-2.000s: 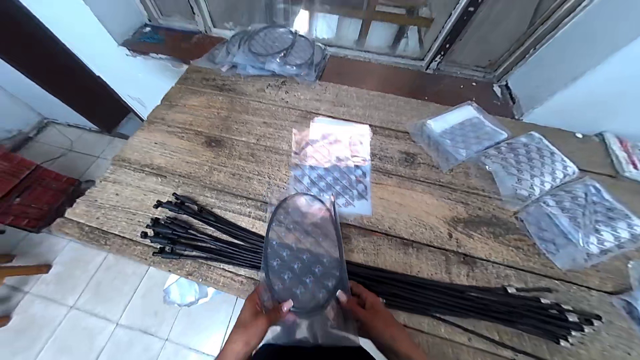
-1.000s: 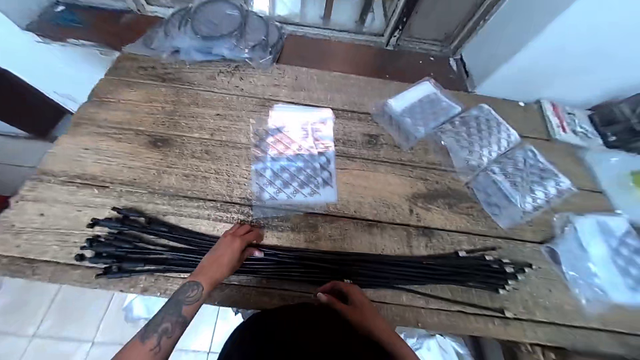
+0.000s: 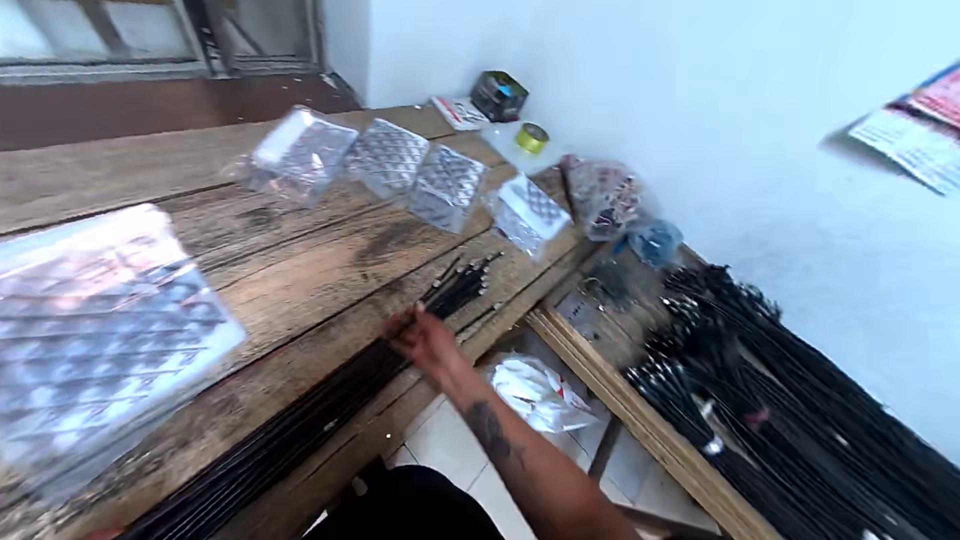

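Note:
A long bundle of black cables (image 3: 300, 427) with metal ends lies along the near edge of the wooden table. My right hand (image 3: 424, 337) is over the bundle close to its fanned metal ends, blurred, so its grip is unclear. Only a sliver of skin, seemingly my left hand (image 3: 101, 533), shows at the bottom left edge beside the cables. A clear plastic bag with a quilted pattern (image 3: 97, 322) lies flat at the left. Further back are several similar bags, among them a folded bag (image 3: 386, 154) and a bag nearer the corner (image 3: 529, 210).
A roll of yellow tape (image 3: 532, 138) and a dark box (image 3: 499, 95) stand by the wall. Bags of small parts (image 3: 604, 195) sit at the table's right end. To the right, a wooden-edged surface (image 3: 652, 427) holds many black cables (image 3: 810, 405). A white plastic bag (image 3: 536, 394) is below.
The view has swung far to the right. The clear bag with the oval black item, between my hands two seconds ago, is out of them. My right hand has moved to the cables' metal ends.

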